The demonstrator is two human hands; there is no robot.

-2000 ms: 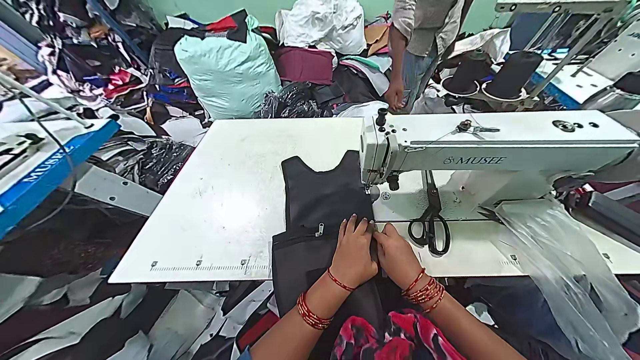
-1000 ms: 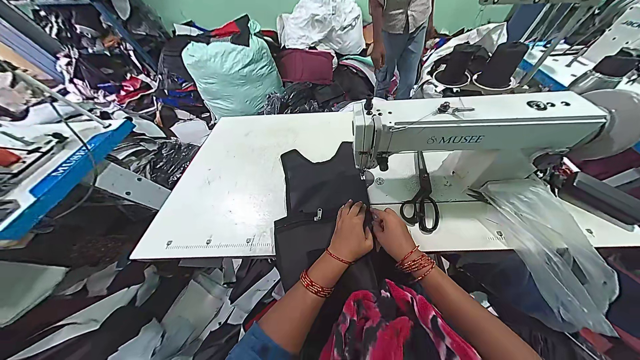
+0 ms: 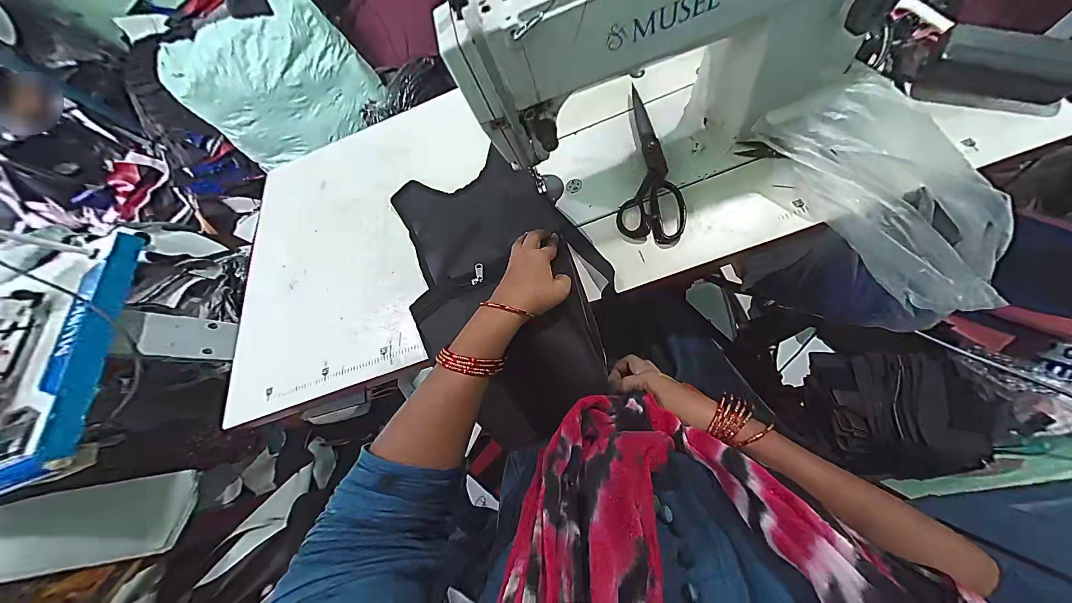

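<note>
A black fabric piece with a zipper [image 3: 456, 218] lies under the needle of a Musee sewing machine [image 3: 653, 42] and hangs over the table's front edge. On it, just in front of the needle, rests my left hand [image 3: 536, 272], fingers bent at the cloth's right side; the zipper pull [image 3: 478, 273] is just left of that hand. Lower down, near my lap, my right hand [image 3: 638, 374] has its fingers closed on the fabric's right edge. A narrow black strip [image 3: 593, 255] runs beside the cloth from near the needle.
Black-handled scissors [image 3: 651, 197] lie on the white sewing table [image 3: 318, 276], right of the needle. Clear plastic sheeting [image 3: 904, 193] drapes over the front edge at right. A pale green sack [image 3: 268, 84] stands behind. At far left is another machine table with a blue edge [image 3: 96, 318].
My right hand has moved from beside my left hand at the needle down the fabric's edge towards my lap. My left hand stays on the cloth. The view has turned and tilted downward.
</note>
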